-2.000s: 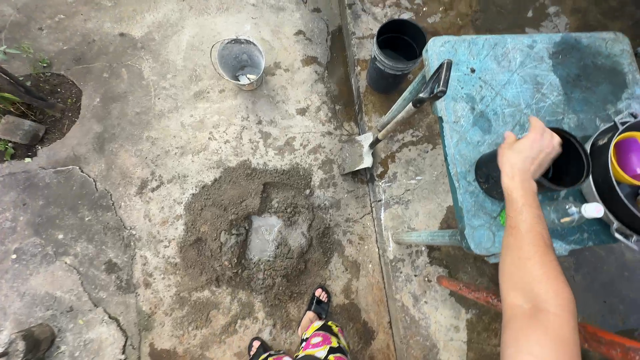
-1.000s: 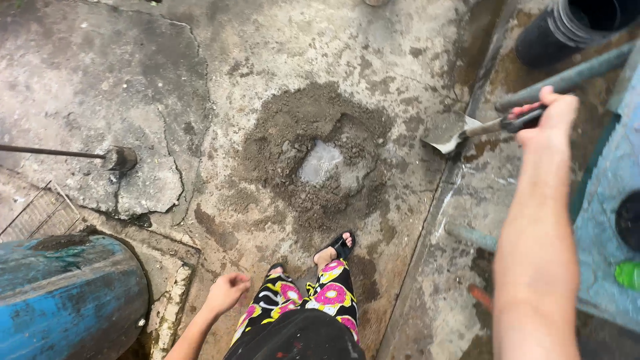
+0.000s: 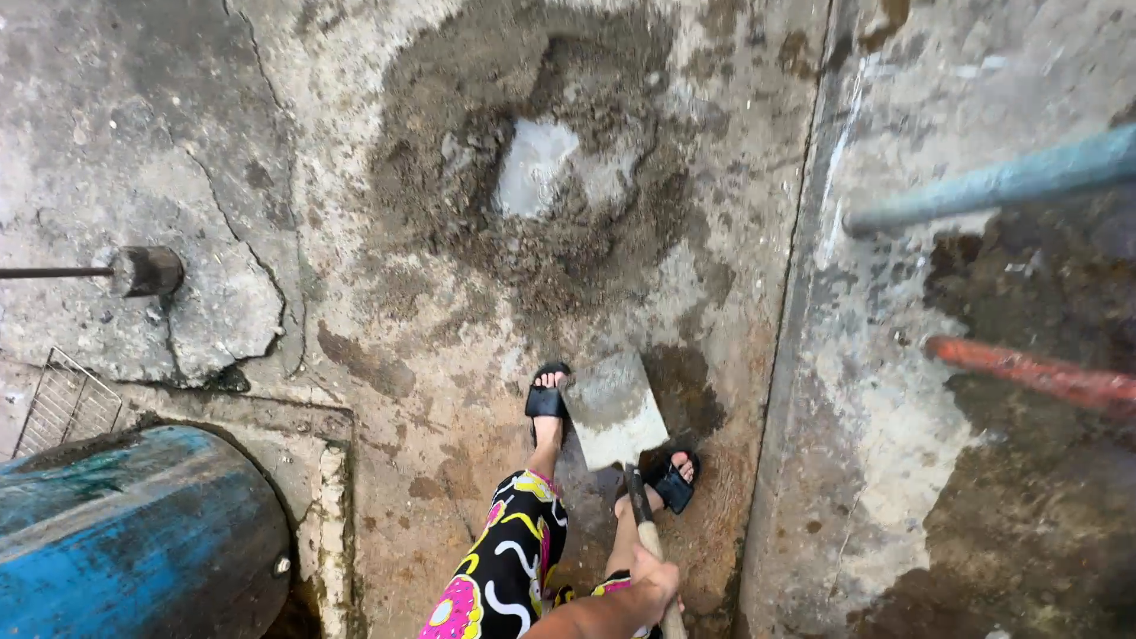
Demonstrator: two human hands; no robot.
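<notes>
My left hand [image 3: 655, 581] is closed around the wooden shaft of a shovel [image 3: 614, 410], at the bottom of the head view. The shovel's flat metal blade, grey with residue on its upper part, lies between my two sandalled feet. Its grip end runs out of the bottom edge, and my right hand is not visible. Beyond my feet, a ring-shaped mound of damp grey sand or mortar mix [image 3: 568, 266] spreads on the concrete, with a pool of cloudy grey water [image 3: 535, 169] in its middle.
A blue drum [image 3: 151, 532] lies at the lower left, near a wire rack [image 3: 67, 404]. Above them is a cylindrical block on a rod [image 3: 146, 272]. A light-blue leg [image 3: 994, 182] and a red bar [image 3: 1029, 366] reach in from the right. A floor seam [image 3: 790, 302] runs alongside.
The shovel has moved from beside the floor seam to between my feet. My left hand, empty a second ago, now grips its shaft. My right hand, last on the shovel's grip, has left the view.
</notes>
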